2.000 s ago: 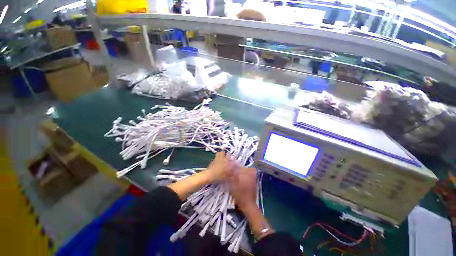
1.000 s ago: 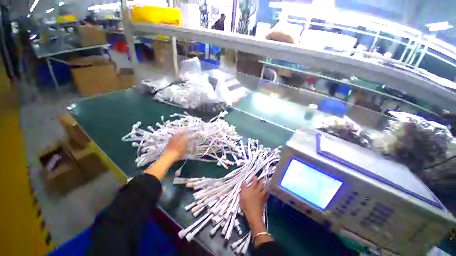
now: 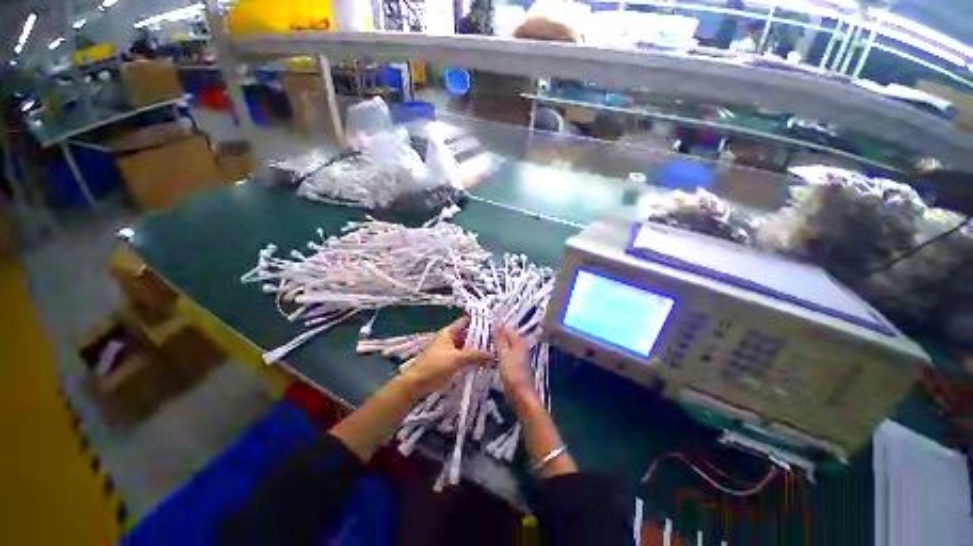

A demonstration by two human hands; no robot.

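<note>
White cable assemblies lie in a large loose pile on the green mat. A second group of white leads fans out beside the tester. My left hand and my right hand close around a white cable bundle from both sides, just left of the tester. The bundle's end connectors point down toward the bench's front edge, and its other ends spread out above my hands. More leads lie under and beside my hands, partly hidden by them.
The beige cable tester stands at right with a lit screen. Test leads lie below it, paper sheets at far right. Plastic bags lie behind the pile. A metal shelf spans overhead. A blue bin and cardboard boxes are at lower left.
My left hand has moved from the large pile to the leads by the tester. Both hands are now together around a bundle. The view has shifted slightly.
</note>
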